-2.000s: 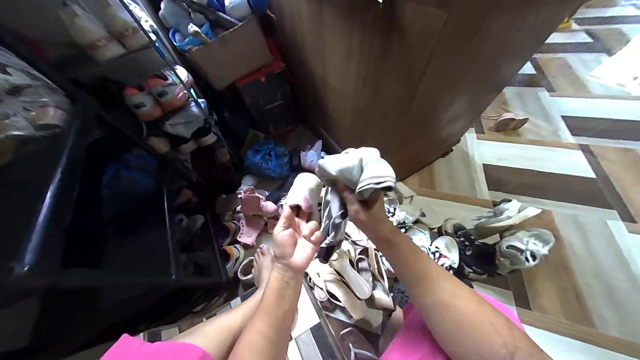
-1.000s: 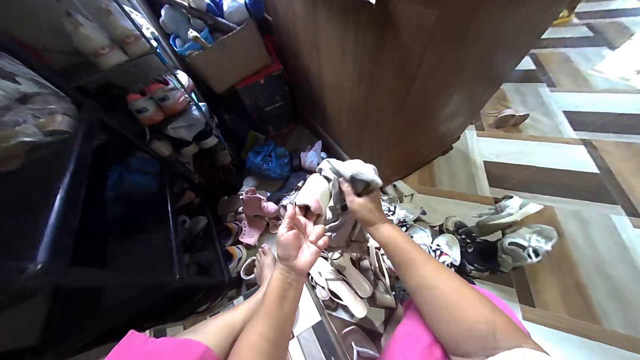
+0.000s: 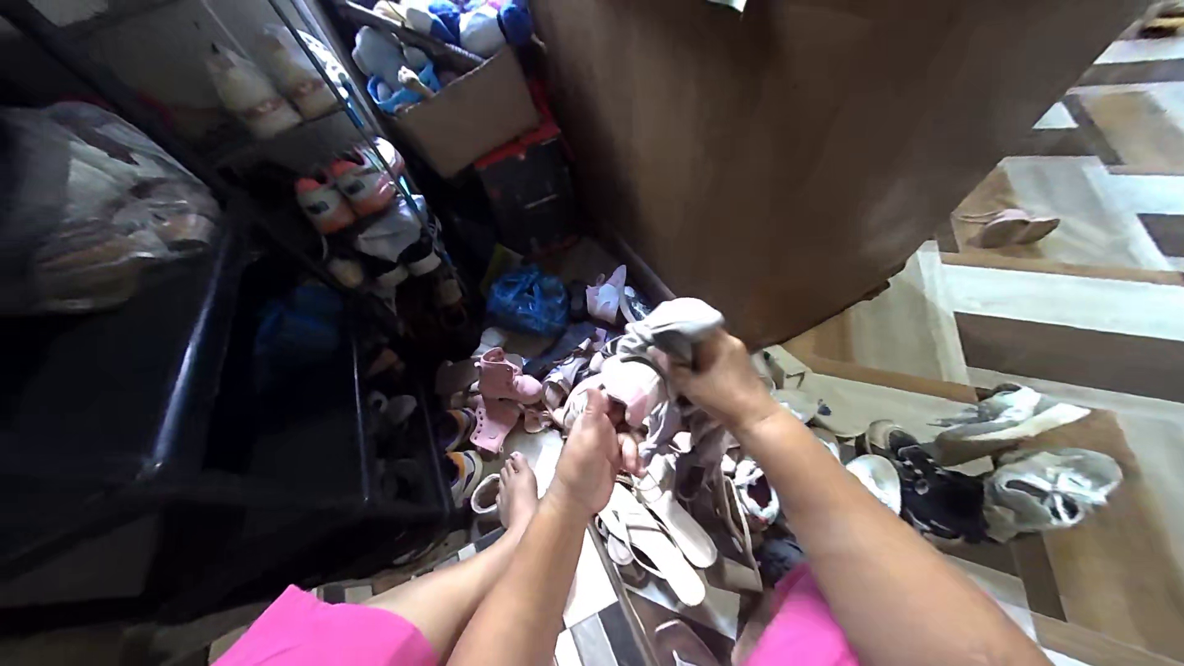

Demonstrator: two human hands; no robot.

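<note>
My right hand (image 3: 717,375) grips a bunched grey and white cloth (image 3: 680,324), which hangs down between my hands. My left hand (image 3: 592,458) is around the near end of a white and pink shoe (image 3: 634,384), its fingers curled at the opening; part of the shoe is hidden by the hand and cloth. Beneath my hands lies a heap of footwear, with beige sandals (image 3: 661,546) nearest to me. Pink shoes (image 3: 504,379) lie left of my left hand.
A dark rack (image 3: 185,398) with shoes stands at the left. A cardboard box (image 3: 476,111) of soft toys is behind, above a blue plastic bag (image 3: 527,301). A brown wooden panel (image 3: 768,157) rises ahead. Several shoes, some plastic-wrapped (image 3: 1054,490), lie on the patterned floor at the right.
My right hand and the cloth have shifted over the shoe. My left hand, palm up with spread fingers beside the shoe earlier, has turned and its fingers are curled at the shoe.
</note>
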